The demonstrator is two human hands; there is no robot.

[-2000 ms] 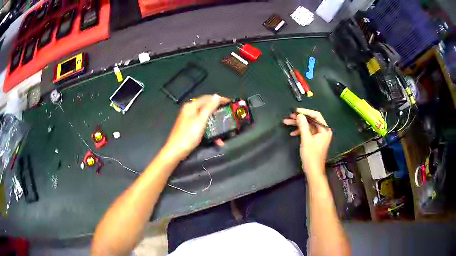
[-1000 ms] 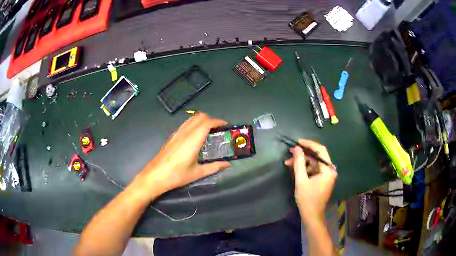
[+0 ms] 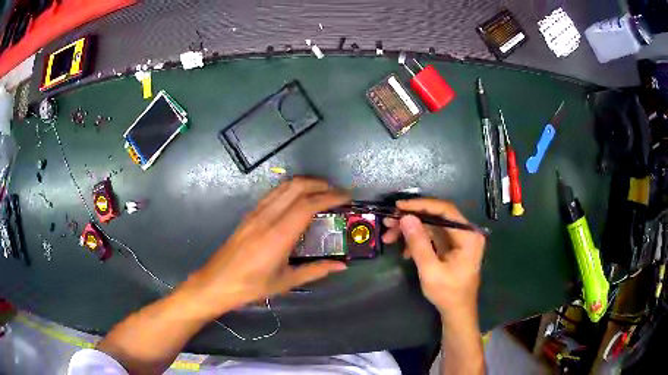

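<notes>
A black phone half [image 3: 322, 238] lies on the dark green mat, with a silver-white board inside and a red piece with a round yellow centre [image 3: 360, 233] at its right end. My left hand [image 3: 275, 238] grips the phone half from the left, fingers along its top edge and thumb at its bottom edge. My right hand [image 3: 443, 253] holds dark tweezers [image 3: 432, 217] like a pen. The tweezers' legs reach left over the phone's upper right edge; whether the tips touch it is hard to tell.
A black housing frame [image 3: 271, 126], loose screen [image 3: 155, 130], battery [image 3: 395, 105] and red block [image 3: 432, 86] lie beyond. Screwdrivers [image 3: 514, 176], a blue tool [image 3: 541, 149] and a lime electric screwdriver [image 3: 587, 264] are right. Two red modules [image 3: 104, 201] and thin wire [image 3: 146, 269] are left.
My right hand has brought the tweezers left from beside the phone to over its upper right edge. My left hand still holds the phone half. The camera view has shifted.
</notes>
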